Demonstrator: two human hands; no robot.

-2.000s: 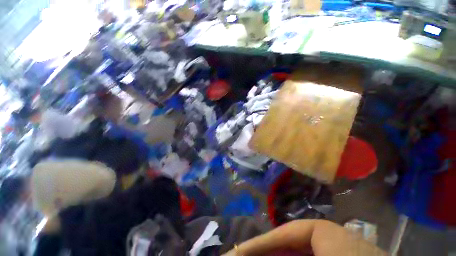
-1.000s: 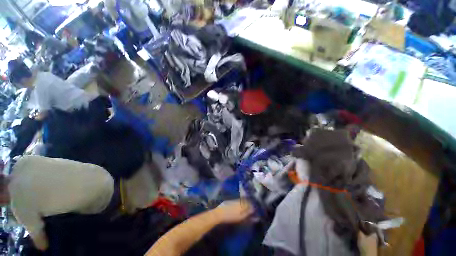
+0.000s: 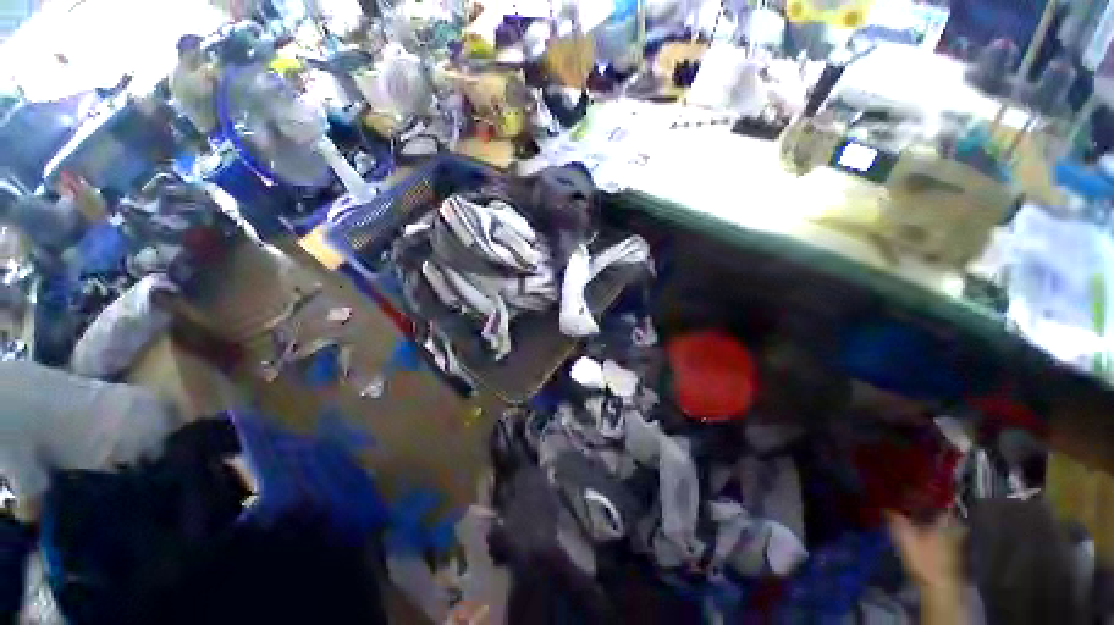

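Observation:
A blurred hand, which looks like my right hand (image 3: 931, 556), is at the lower right with its fingers up. It is beside a dark grey-brown cloth bundle (image 3: 1026, 562) that the bottom edge cuts off. I cannot tell whether it grips the cloth. A small skin-coloured patch at the bottom edge, left of centre, may be part of my left hand (image 3: 470, 614); its fingers are not clear. Grey and white garment pieces (image 3: 654, 476) lie heaped in front of me. A blue basket (image 3: 843, 568) shows beside the raised hand, partly hidden by cloth.
A slatted basket (image 3: 389, 220) and a flat surface piled with striped grey-white cloth (image 3: 495, 256) are ahead. A red round object (image 3: 715, 376) is under the green-edged table (image 3: 733, 208), which bears a sewing machine (image 3: 935, 202). A person in light clothing (image 3: 80, 421) is at the left.
The view has turned, so the table and basket pile have shifted right and down. The bundle with the orange tie has moved towards the lower right edge. My left forearm has left the middle.

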